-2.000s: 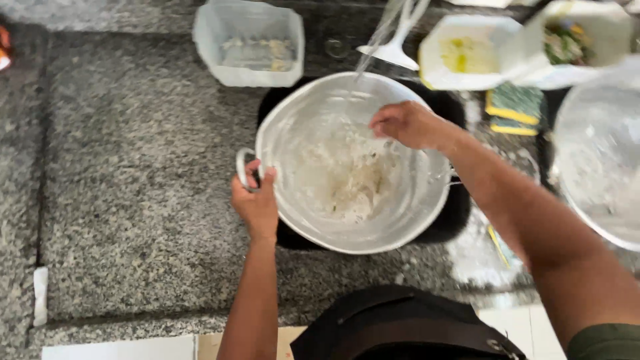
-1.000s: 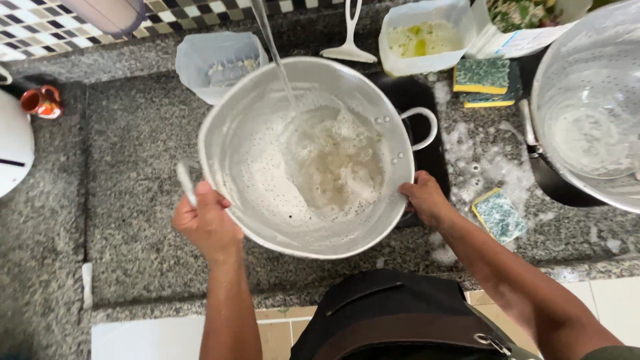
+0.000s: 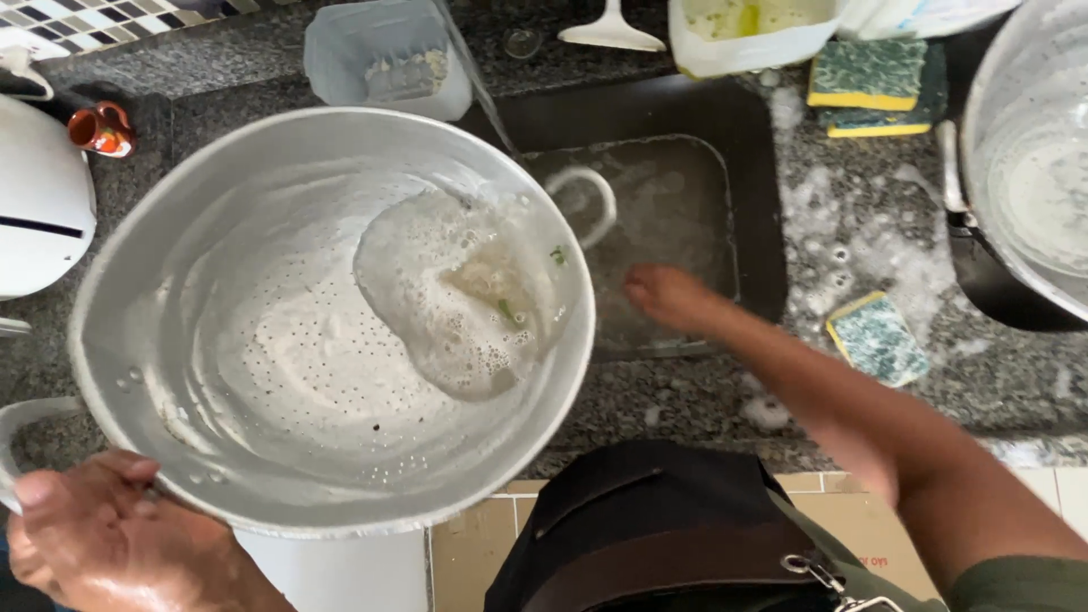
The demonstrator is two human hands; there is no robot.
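A large aluminium colander (image 3: 314, 340) is tilted over the granite counter and the left part of the sink (image 3: 752, 195). My left hand (image 3: 119, 527) grips its left handle at the lower left. Cloudy, foamy water with green bits pools at the colander's right side; small holes dot its bottom. The right handle (image 3: 602, 200) stands over the sink. My right hand (image 3: 659, 293) is over the sink, right of the colander and apart from it; its fingers are partly hidden, and nothing shows in it. A thin stream of water (image 3: 480, 76) runs down behind the colander's rim.
Behind the colander is a plastic tub (image 3: 391, 64). A white-handled tool (image 3: 612, 30) and a container with yellowish liquid (image 3: 748, 34) stand behind the sink. Stacked sponges (image 3: 871, 81), a foamy sponge (image 3: 880, 338) and a large metal pot (image 3: 1033, 161) are at right; a small red-brown jug (image 3: 102, 129) is at left.
The colander has moved left and tilted, uncovering the sink. My right hand, at the colander's rim one second ago, is now off it over the sink. The water inside has gathered toward the right side.
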